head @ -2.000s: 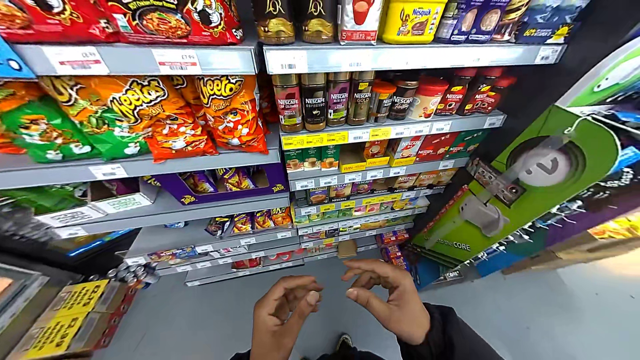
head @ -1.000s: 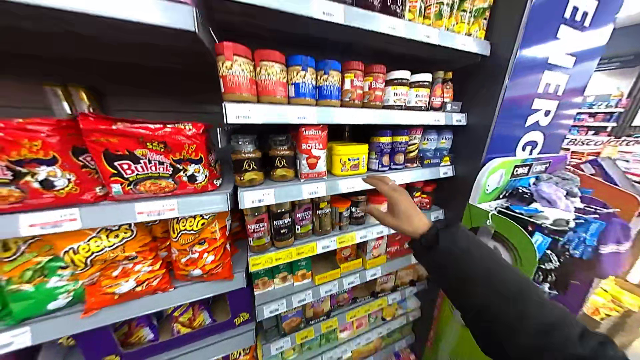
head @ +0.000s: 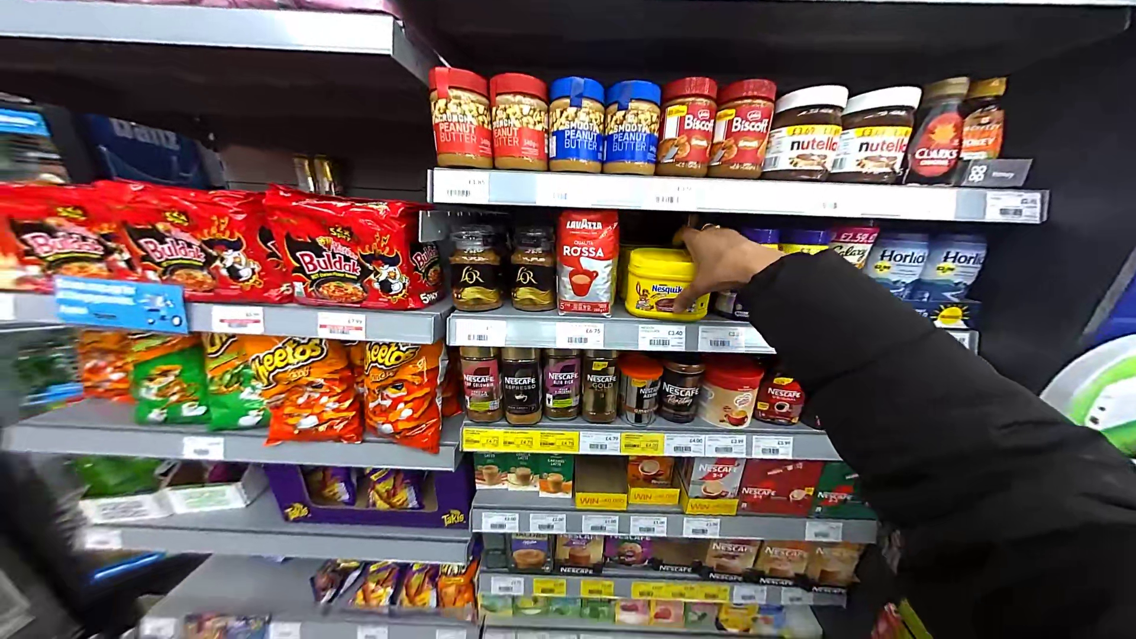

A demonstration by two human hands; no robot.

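Note:
My right hand (head: 723, 257), in a black sleeve, reaches onto the second shelf of the right bay. Its fingers are spread at the right side and top of a yellow Nesquik tub (head: 658, 286), which stands on the shelf; whether they grip it is not clear. Left of the tub stands a red Lavazza coffee pack (head: 587, 264), beside L'OR coffee jars (head: 532, 271). To the right, partly behind my hand and sleeve, are purple-lidded jars and Horlicks jars (head: 957, 266). My left hand is out of view.
Above is a shelf edge (head: 737, 194) with peanut butter, Biscoff and Nutella jars (head: 803, 133). Below stand Nescafé jars (head: 522, 386) and a cream, red-lidded tub (head: 729, 397). Buldak noodle packs (head: 342, 253) and Cheetos bags (head: 311, 386) fill shelves at left.
My right hand has moved from in front of the shelf edge to the Nesquik tub. Both hands were in view at first; the left has left the picture. The view has risen to higher shelves.

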